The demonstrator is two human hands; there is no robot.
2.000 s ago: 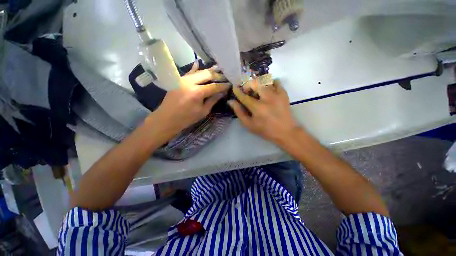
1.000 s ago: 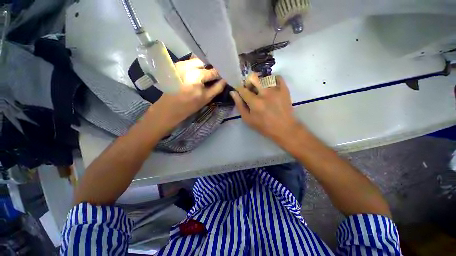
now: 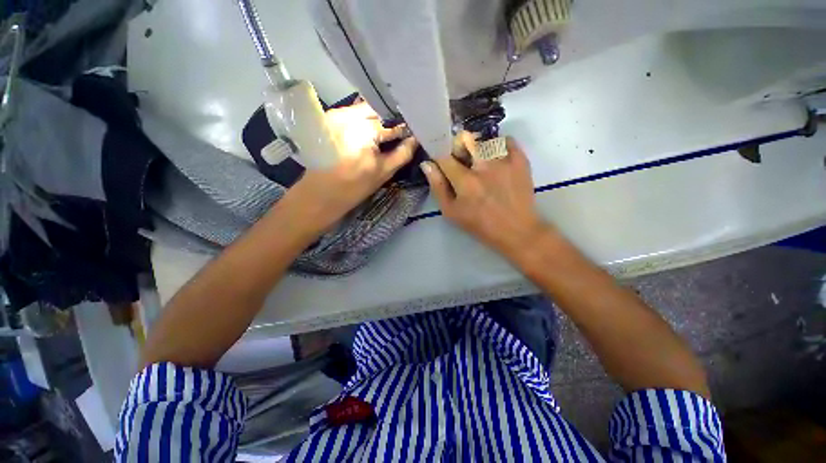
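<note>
A dark cuff lies on the machine bed, partly under the lamp head and my left hand; its other end shows between my fingertips. The grey striped sleeve panel runs from the left under my left forearm and bunches below my fingers. My left hand presses on the cuff, fingers bent, brightly lit. My right hand has its fingertips at the cuff's right end, beside the ribbed cream part. The sewing machine head hides the needle and presser foot.
The sewing lamp hangs on a silver flexible neck. A ribbed cream dial is at the top. A pile of dark and grey sleeves lies at the left. The white table's front edge curves before the striped shirt.
Since the earliest frame my left hand has shifted slightly and the lamplight now falls brightly on it. The sleeve cloth has shifted and creased differently. Both hands stay close at the cuff.
</note>
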